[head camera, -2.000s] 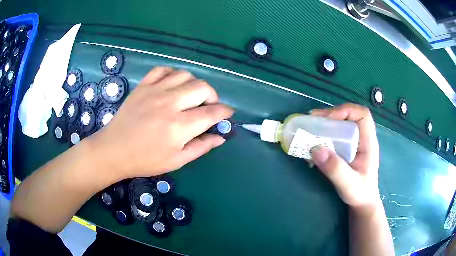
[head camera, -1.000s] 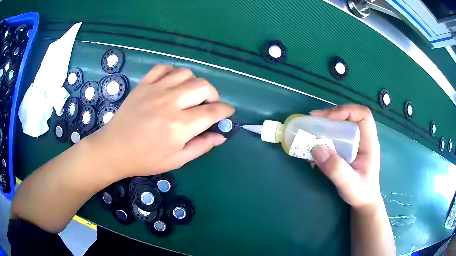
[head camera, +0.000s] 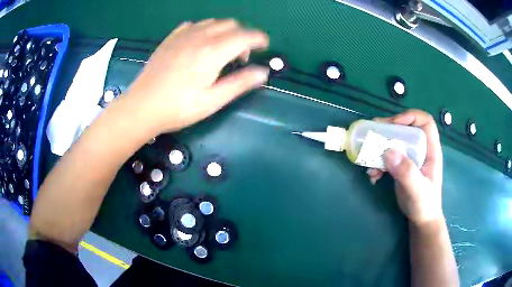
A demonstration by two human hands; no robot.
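My left hand, slightly blurred, reaches over the green belt with thumb and fingers apart. A black disc with a white centre sits on the belt just beyond its fingertips. My right hand holds the translucent squeeze bottle sideways by its body, thumb on the white label. Its pale needle tip points left over the dark green surface and touches no disc. A single disc lies left of and below the tip. More loose discs lie piled at lower left; some are partly hidden by my left arm.
The blue tray full of black discs stands at the left edge. A crumpled white cloth lies beside it, partly behind my left arm. Several discs sit in a row along the belt. A metal rail and frame are at top right.
My left hand has moved up from the needle tip to the belt and its fingers have opened. A disc now sits by them on the belt. The whole view has shifted somewhat.
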